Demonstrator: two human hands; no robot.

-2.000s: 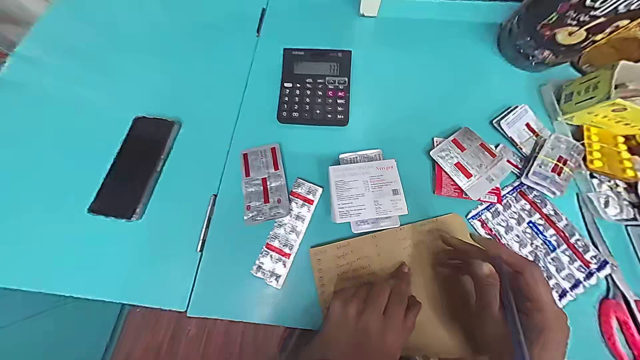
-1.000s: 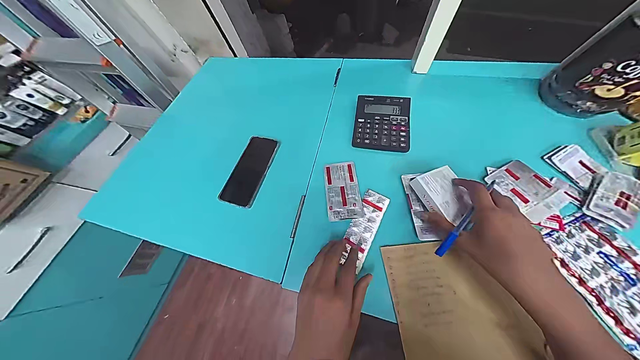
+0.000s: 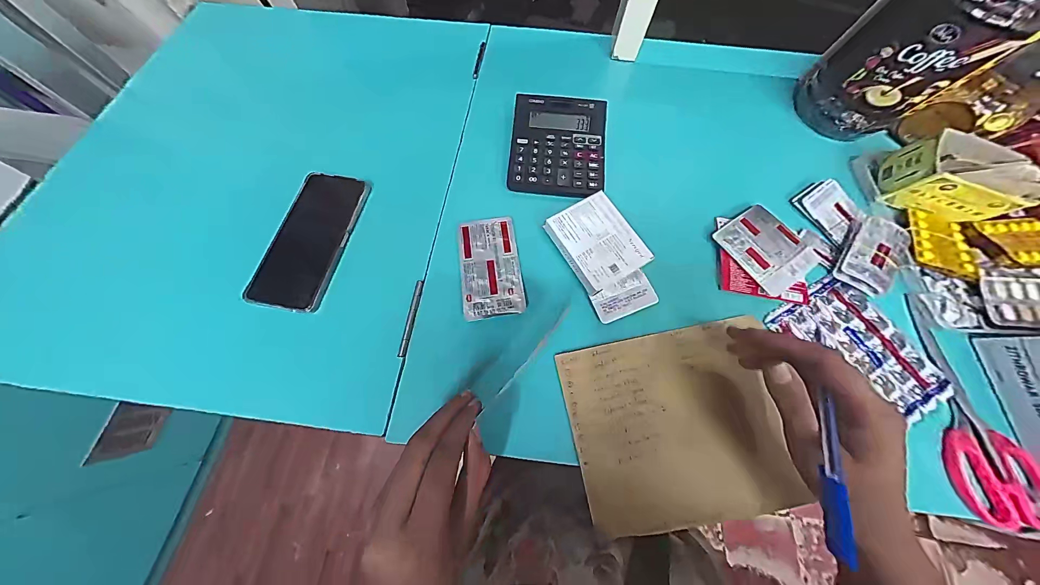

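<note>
My left hand (image 3: 435, 487), at the table's front edge, holds a thin blister strip (image 3: 524, 366) seen almost edge-on. A blue pen (image 3: 835, 487) is tucked in my right hand (image 3: 829, 398), whose fingers hover over the right part of a brown paper sheet or envelope (image 3: 650, 439) with handwritten lines. Behind the left hand lies a silver blister pack with red marks (image 3: 492, 272). A white printed medicine packet (image 3: 600, 242) rests partly over a silver blister pack (image 3: 624, 299), just below a black Casio calculator (image 3: 557, 145).
A smartphone (image 3: 309, 242) lies on the left table panel. Blister packs (image 3: 764, 248), a foil strip sheet (image 3: 873, 345) and red-handled scissors (image 3: 987, 479) lie at the right. Behind them are an opened yellow carton (image 3: 959, 195) and a dark coffee container (image 3: 861, 81).
The strip beside the red-marked blister pack has been lifted in my left hand. My right hand has left the white packet, now turned and closer to the calculator, and moved over the brown paper.
</note>
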